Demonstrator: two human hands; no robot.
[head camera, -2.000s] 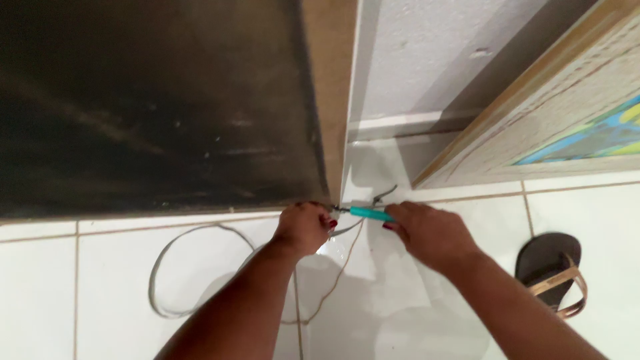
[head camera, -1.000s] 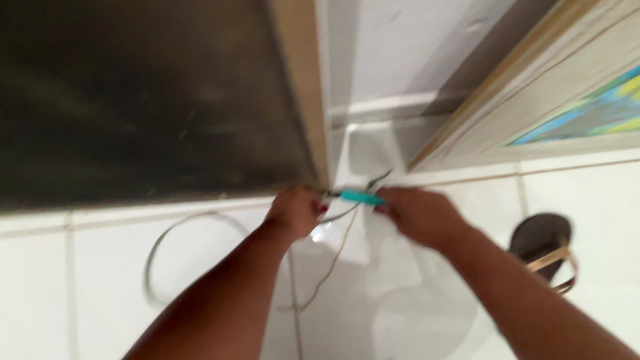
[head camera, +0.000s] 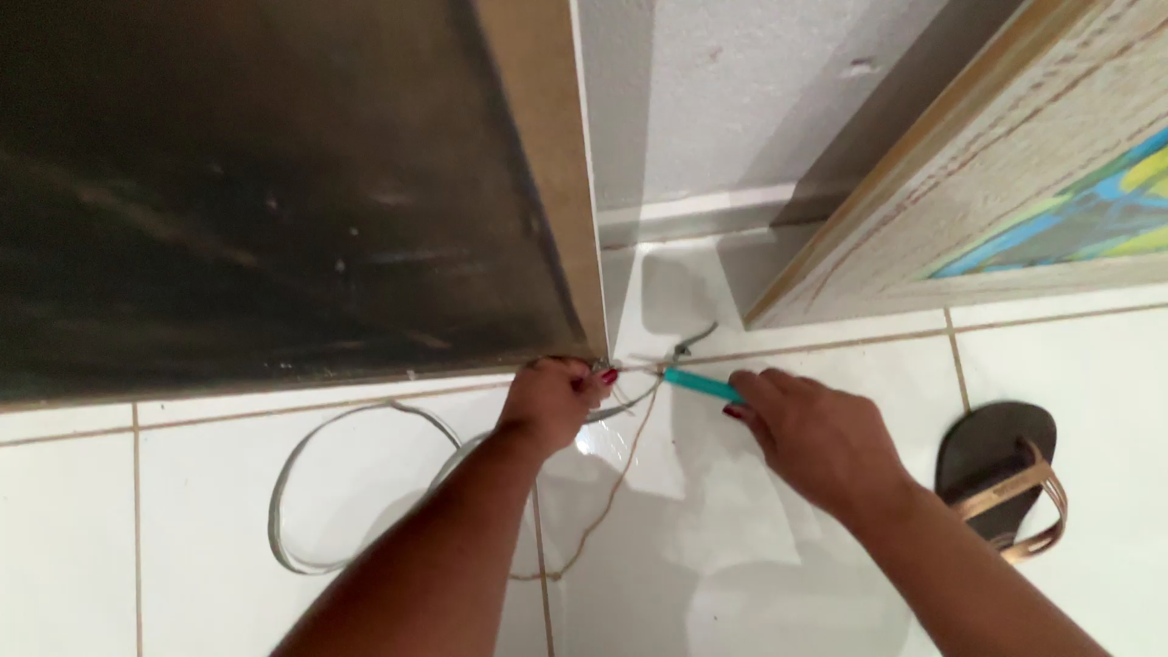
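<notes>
My right hand (head camera: 817, 433) grips a small tool with a teal handle (head camera: 701, 384), its thin metal tip pointing left. My left hand (head camera: 555, 401) pinches something small at the bottom corner of a dark panel with a wooden edge (head camera: 547, 164); the fingers hide what it is. A grey cord (head camera: 278, 484) lies looped on the floor and passes behind the left wrist, and its knotted end (head camera: 684, 349) rests just above the tool. A thin tan string (head camera: 607, 511) curves down from near the tool tip across the tiles.
To the right stands a wooden-edged board (head camera: 912, 182) with a blue and yellow painted design. A dark flip-flop (head camera: 990, 456) with tan straps lies on the white tiled floor (head camera: 210, 538). Behind is a pale wall (head camera: 730, 100) with a skirting (head camera: 693, 210).
The teal-handled tool has drawn back to the right, away from my left hand, and more of its thin tip shows. My left hand has stayed at the panel's corner.
</notes>
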